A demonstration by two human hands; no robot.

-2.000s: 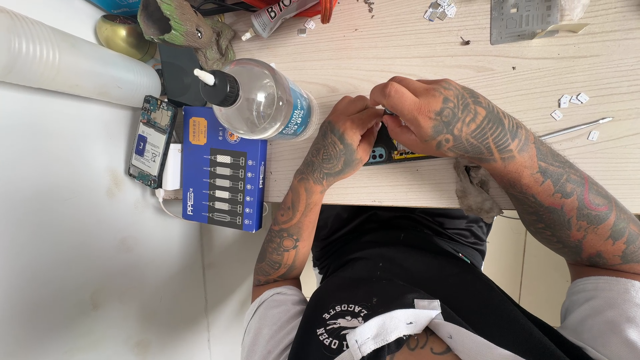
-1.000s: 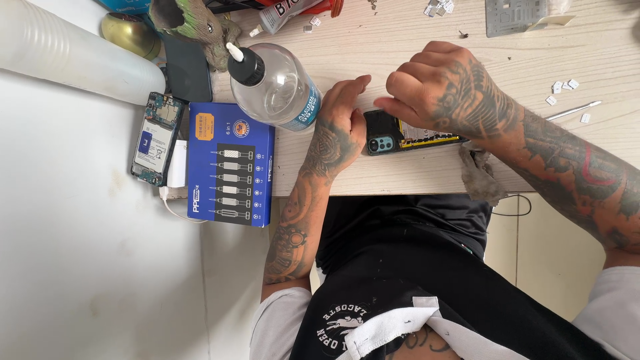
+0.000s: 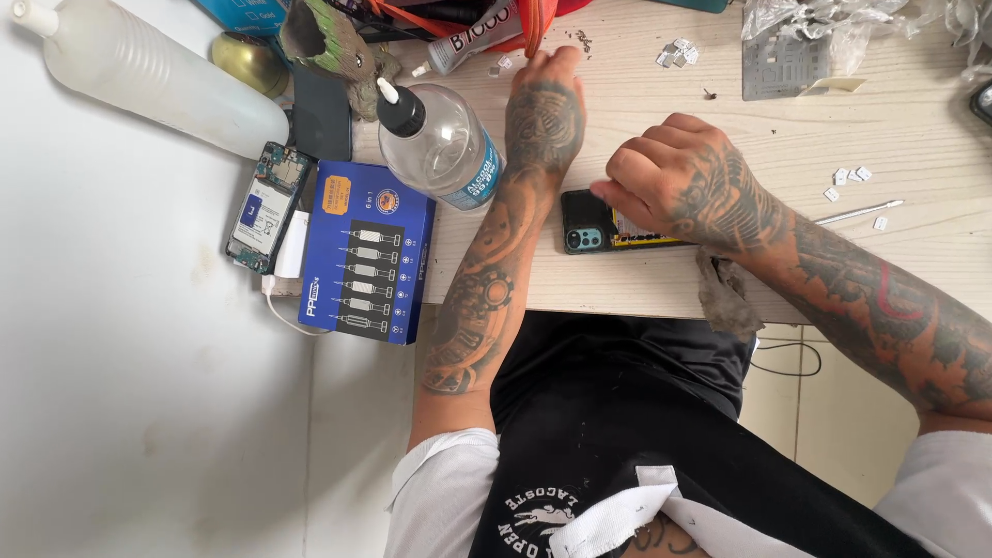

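My left hand [image 3: 546, 116] reaches far over the wooden table, its fingers close to a pile of small screws [image 3: 583, 43] and an orange strap; whether it holds anything is hidden. Curled above an opened smartphone [image 3: 587, 231] is my right hand [image 3: 670, 174], knuckles up, its fingertips and anything in them out of sight. The phone lies near the table's front edge, with its camera module and a yellow-marked part inside showing. Beside my left forearm stands a clear alcohol bottle [image 3: 443, 147] with a black cap.
A blue screwdriver-set box [image 3: 368, 252] and another opened phone [image 3: 267, 209] lie left, below a large translucent bottle [image 3: 163, 77]. A glue tube [image 3: 474, 37] is at the back. Right are a metal stencil [image 3: 783, 66], a thin metal tool [image 3: 860, 211] and small white pieces. A grey rag [image 3: 725, 294] hangs over the edge.
My left hand has moved away from the phone, forward to the back of the table near the screws. My right hand remains over the phone, apart from the left.
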